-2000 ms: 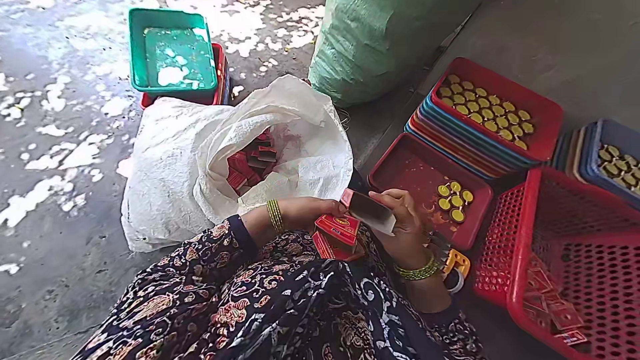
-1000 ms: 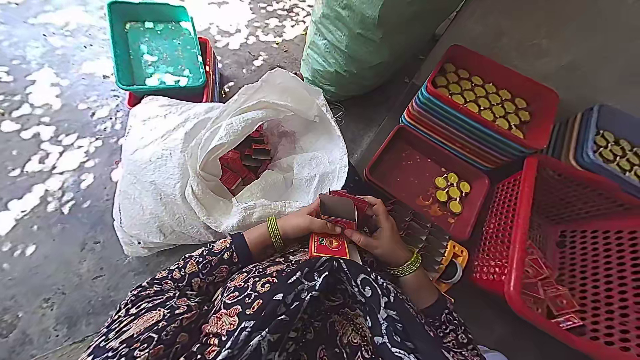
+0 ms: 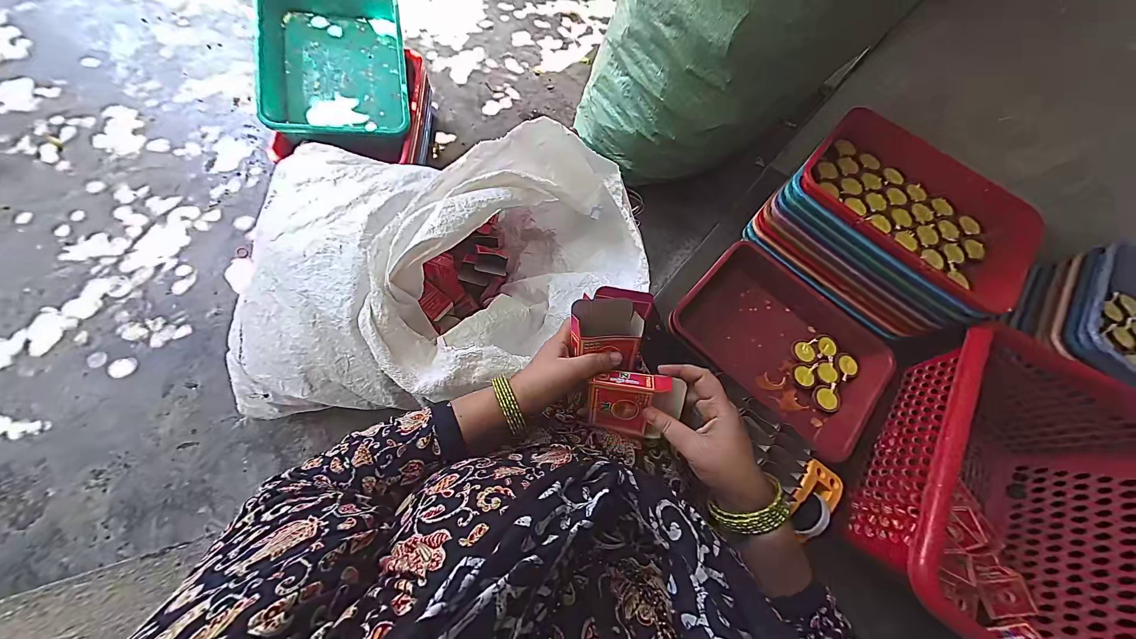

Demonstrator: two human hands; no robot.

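My left hand [image 3: 557, 368] grips a small red cardboard box [image 3: 608, 327] whose top is open, with another red flap behind it. Just below, my right hand [image 3: 710, 426] holds a second red printed box [image 3: 628, 401] by its right end, where a pale flap stands out. The two boxes are over my lap. Left of my hands lies a white woven sack [image 3: 337, 275], its mouth folded back, with many red cartons [image 3: 466, 275] inside. To the right, a red tray [image 3: 737, 311] holds several small yellow-topped round pieces [image 3: 825, 371].
A stack of trays [image 3: 1021, 217] with rows of yellow-topped pieces stands at right, near a blue tray stack [image 3: 1100, 311]. A red perforated basket [image 3: 941, 479] holds flat red packets. An orange-handled tool [image 3: 816, 486] lies by my right wrist. Green tray [image 3: 333, 71] and green sack [image 3: 692, 89] stand behind.
One second ago both hands were on one open box, with another red box lying below it. Now my left hand has the open box and my right hand holds a box beneath it.
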